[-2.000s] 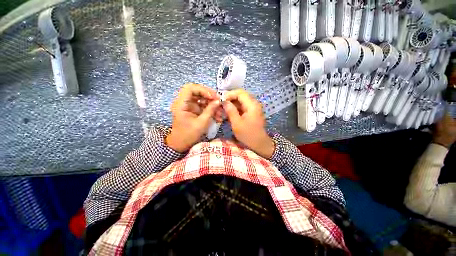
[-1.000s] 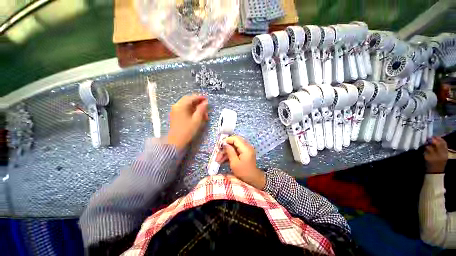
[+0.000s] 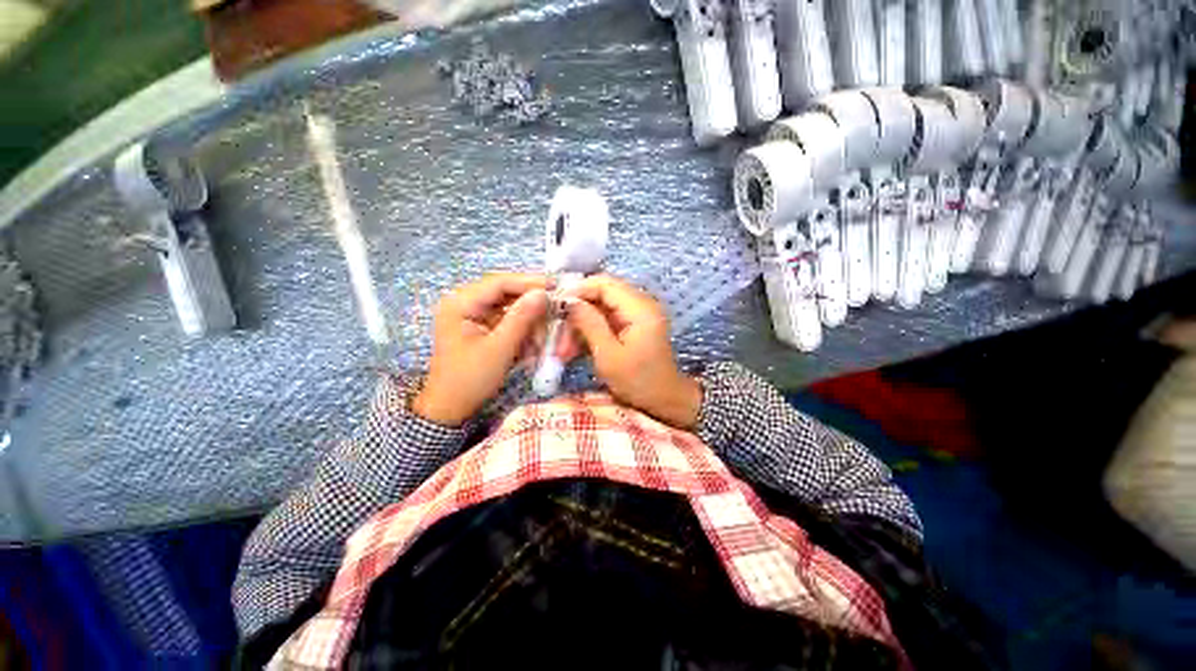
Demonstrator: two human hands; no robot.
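A white fan unit [image 3: 578,231] lies in front of me, its round head pointing away and its handle towards my apron. My left hand [image 3: 483,344] is at the handle from the left, with thumb and fingertips pinched near the neck. My right hand [image 3: 627,344] is at the same spot from the right, fingertips close to the left ones. Any small part between the fingertips is too small and blurred to tell. The lower handle end shows below the fingers. A dotted sheet [image 3: 715,286] lies to the right of my right hand.
Rows of white fans [image 3: 774,186] overlap on the right. Two fan pieces [image 3: 194,273] lie at the left. A pile of small grey fittings [image 3: 496,87] is at the back. A whitish tape strip [image 3: 344,226] crosses the bubble wrap [image 3: 262,420]. Another person's sleeve [image 3: 1157,439] is at the right edge.
My left hand was raised away from the fan, towards the pile, one second ago; now it is back at the handle beside my right hand. The camera view has also shifted.
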